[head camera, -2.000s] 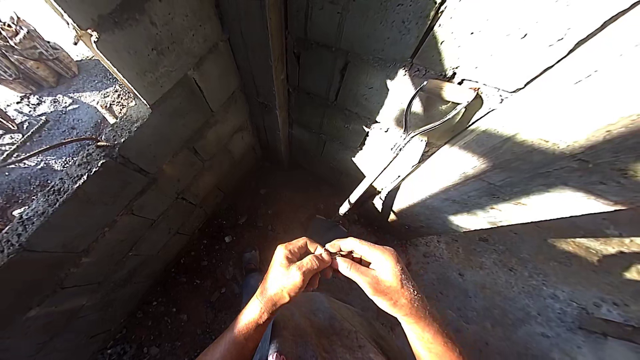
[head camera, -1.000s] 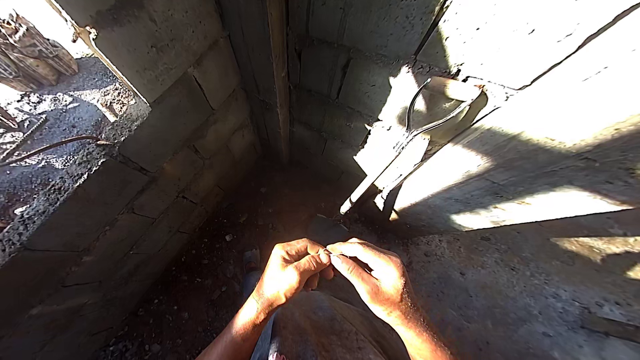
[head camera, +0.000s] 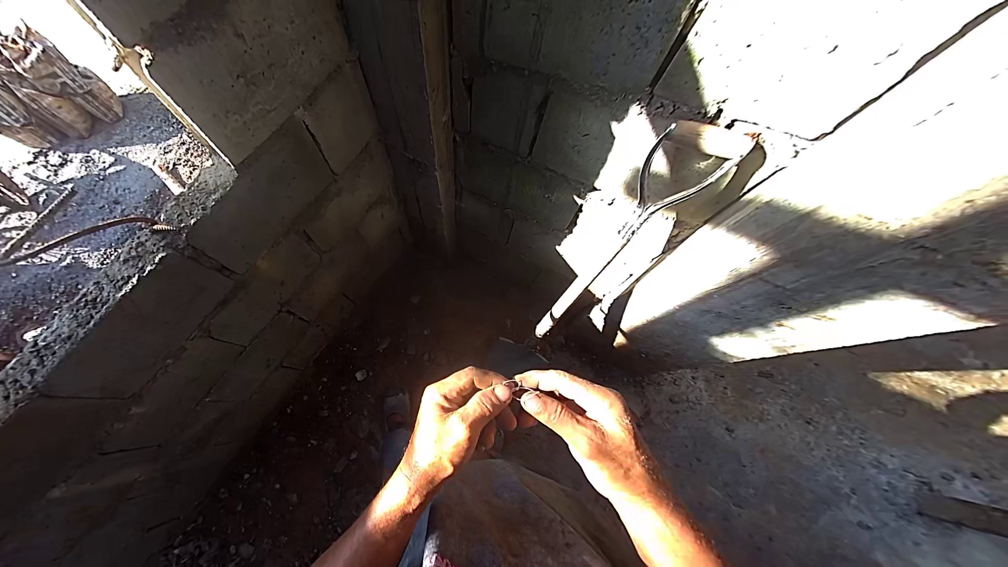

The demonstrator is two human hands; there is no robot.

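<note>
A thin, looped piece of wire or cord [head camera: 517, 387] is pinched between both hands at the lower middle of the head view; its exact material is too small to tell. My left hand [head camera: 457, 425] holds one side of it between thumb and forefinger. Close beside, my right hand [head camera: 579, 421] pinches the other side with thumb and forefinger. The fingertips of the two hands nearly touch. Beyond them, a shovel [head camera: 567, 305] leans handle-up against the block wall, its D-shaped grip in sunlight and its blade low in shadow, hard to make out.
Concrete block walls [head camera: 260, 205] meet in a corner, with a wooden post [head camera: 438, 118] standing there. A bent steel rebar [head camera: 87, 231] sticks out over the rough left wall edge. Rubble lies on the dark dirt floor [head camera: 315, 472]. A board [head camera: 965, 512] lies at the right.
The fingers have shifted slightly around the small piece, and its thin loop now shows between them. The hands stay in about the same place.
</note>
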